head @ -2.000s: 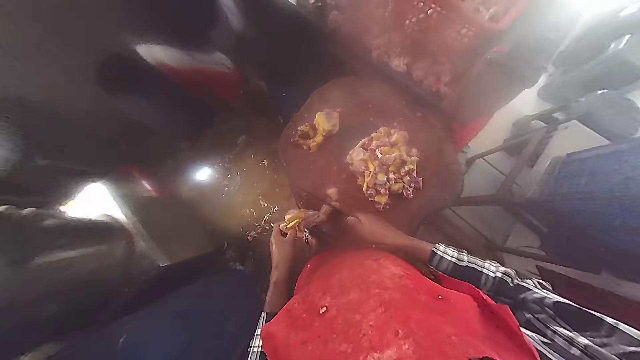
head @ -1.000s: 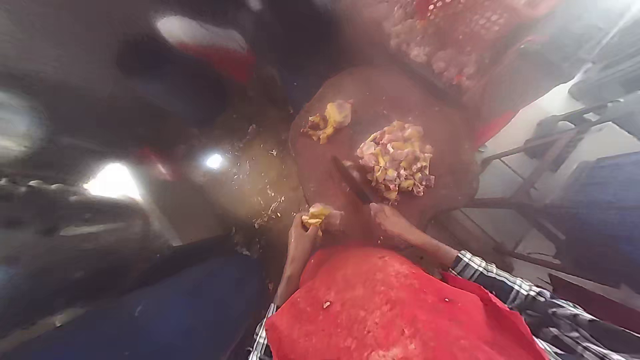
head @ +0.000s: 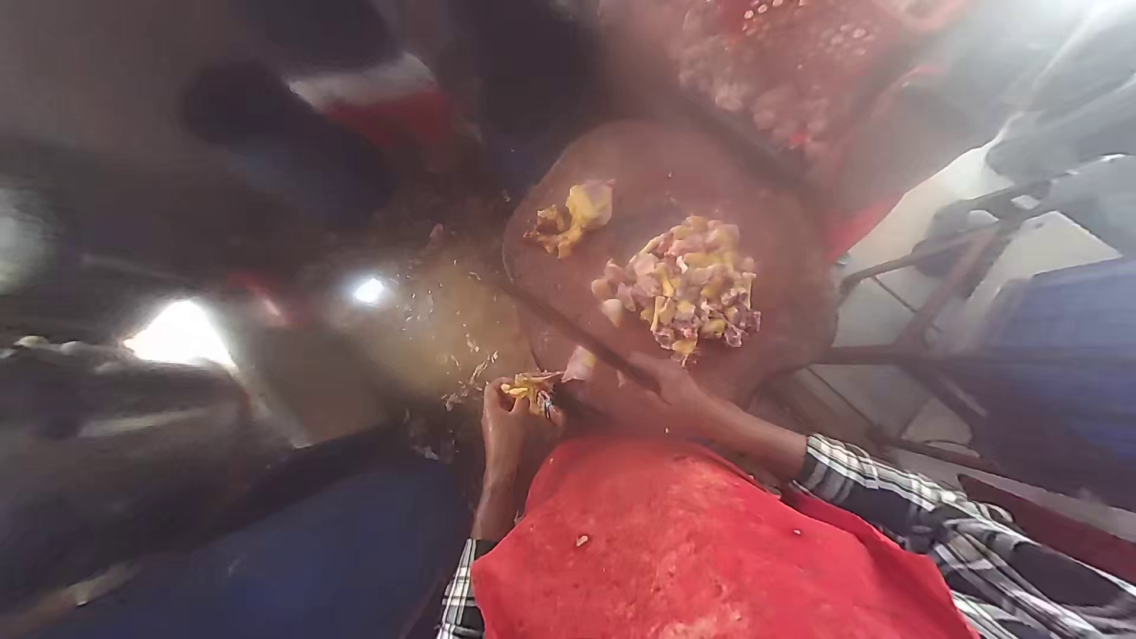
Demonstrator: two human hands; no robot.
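Observation:
My right hand point(head: 670, 390) grips a long dark knife point(head: 568, 324) whose blade points up and left across a round chopping block point(head: 790, 266). My left hand point(head: 515, 417) holds a yellowish piece of raw poultry point(head: 532, 388) at the near left edge of the block. Between that piece and the knife lies a small pale cut of meat point(head: 579, 364). A heap of cut, yellow-skinned meat pieces point(head: 697, 284) lies right of the knife. A larger uncut-looking poultry piece point(head: 577, 213) rests at the block's far left.
A red perforated crate point(head: 799, 53) with pale contents, blurred, stands beyond the block. Scraps point(head: 470, 355) are strewn left of the block. Metal bars point(head: 958, 284) and a blue surface point(head: 1056, 373) are at the right. A red apron point(head: 692, 541) covers my front.
The knife, earlier beside the meat heap, now reaches farther left over the block toward its left edge. A small pale piece of meat now lies on the block near my left hand.

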